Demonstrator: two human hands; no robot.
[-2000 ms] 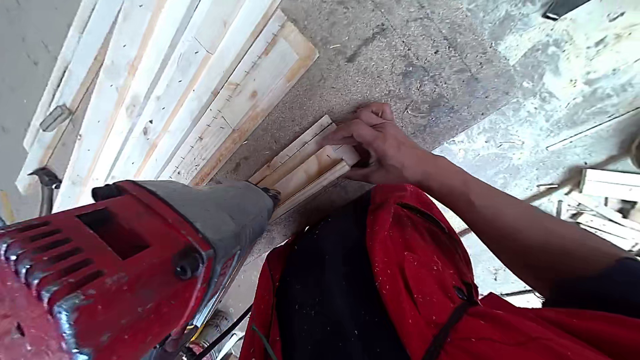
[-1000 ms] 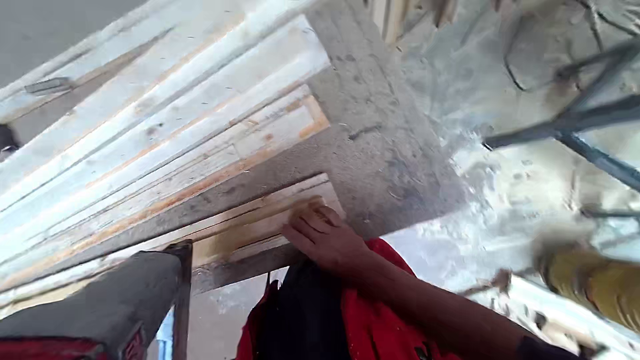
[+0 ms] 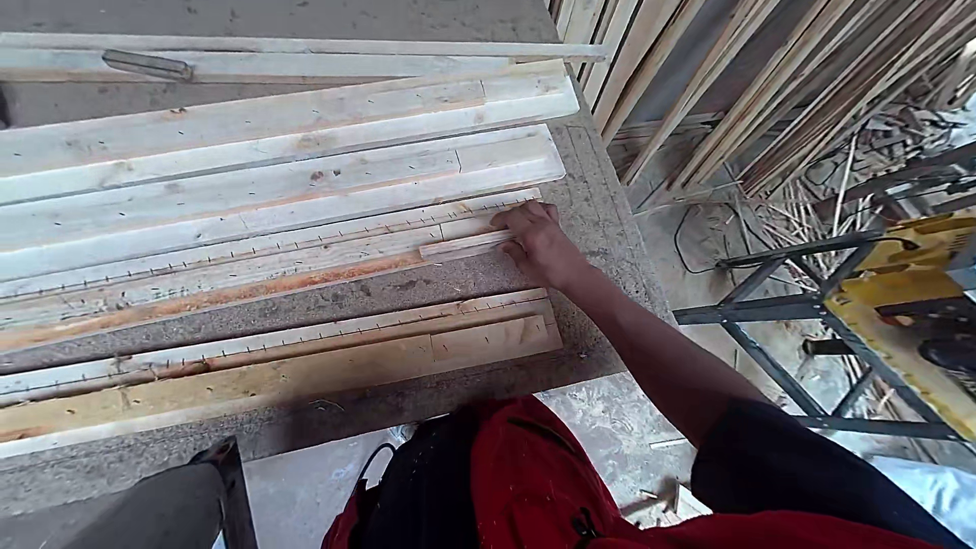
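Note:
My right hand (image 3: 537,240) reaches in from the right, its thumb and fingers closed on the end of a short, thin wood strip (image 3: 461,247). That strip lies at the near edge of a long wooden board (image 3: 320,263) near its right end. Closer to my body lies another long board assembly (image 3: 343,362), with a row of small metal fasteners or marks along it. A grey and black part of a power tool (image 3: 164,496) shows at the bottom left, below that assembly. My left hand is out of view.
Several more long boards (image 3: 267,179) lie side by side on the worn worktable (image 3: 587,175), with a small block (image 3: 149,65) on them. Upright wood strips (image 3: 709,99) stand beyond its right end. A metal frame (image 3: 770,309) and a yellow machine (image 3: 900,305) are at the right.
My right hand has left the near board and now grips a short strip by the boards farther back. The power tool has shifted lower in view. The view has swung widely.

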